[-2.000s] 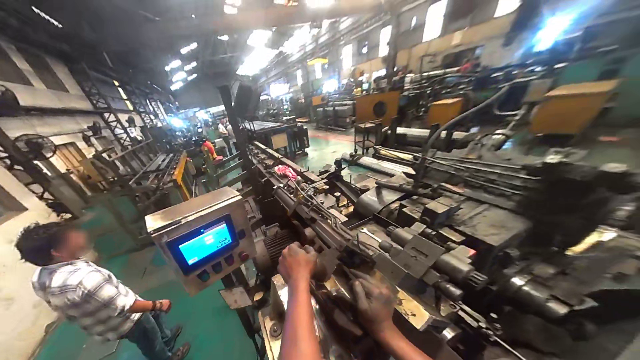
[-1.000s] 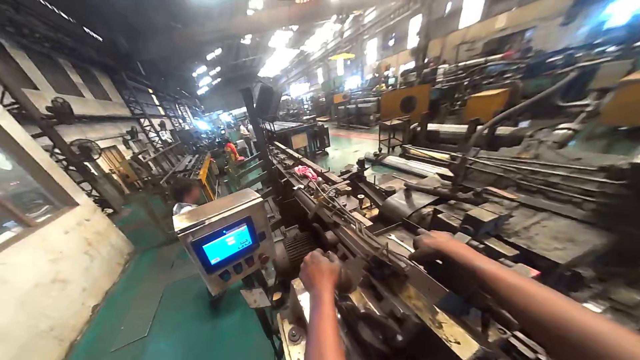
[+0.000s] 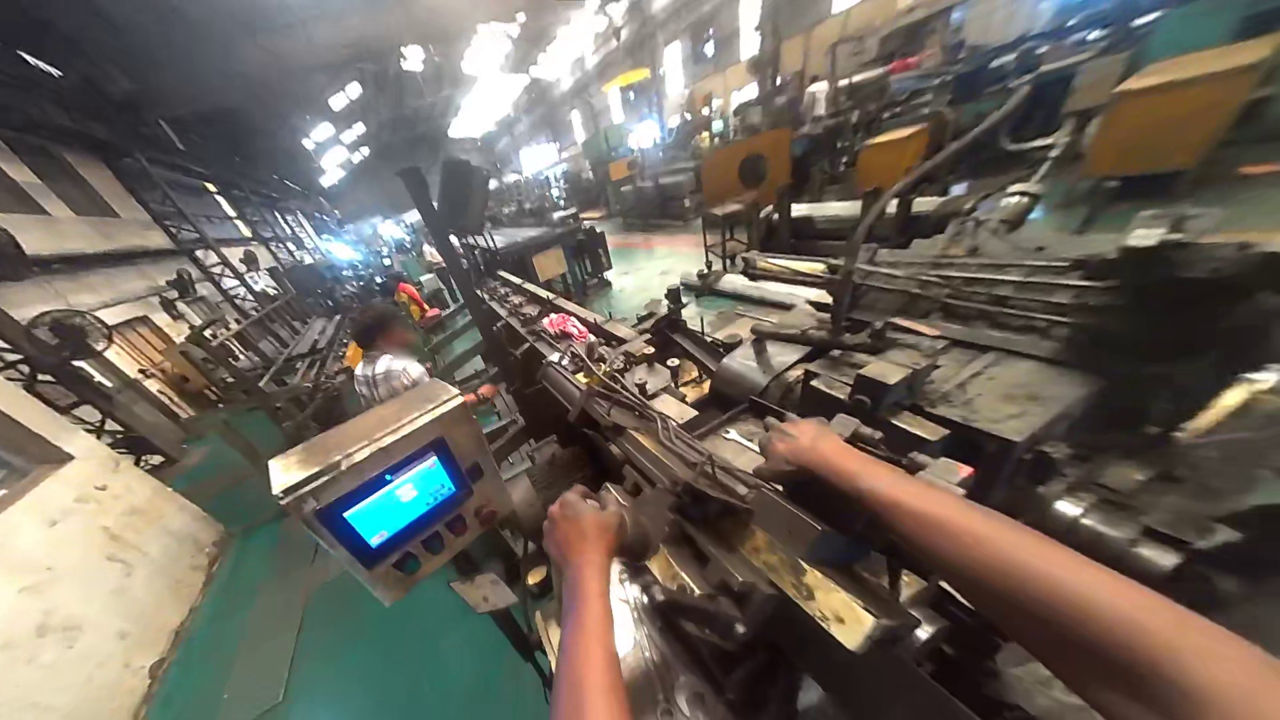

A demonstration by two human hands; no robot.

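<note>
My left hand point(image 3: 582, 528) rests with curled fingers on a dark rounded machine part point(image 3: 636, 525), just right of the control box; its grip is partly hidden. Farther right, my right hand point(image 3: 797, 446) reaches over the machine bed, its fingertips by a dark part; whether it holds anything cannot be told. Beside those fingers an open-end wrench point(image 3: 740, 440) lies on the metal surface. Hoses point(image 3: 670, 430) run along the bed between the hands. A pink and white cloth point(image 3: 567, 327) lies farther up the machine.
A metal control box point(image 3: 375, 485) with a lit screen stands at the left. Behind it is a person in a checked shirt point(image 3: 388, 376), one hand near the machine frame. A steel cylinder point(image 3: 757, 368) and heavy machine blocks point(image 3: 895, 380) lie to the right. A plastered wall point(image 3: 90, 560) borders the green floor.
My right hand has moved away from my left, out over the bed toward the wrench. My left hand stays on the rounded part. The person in the checked shirt is now behind the control box. The view has shifted.
</note>
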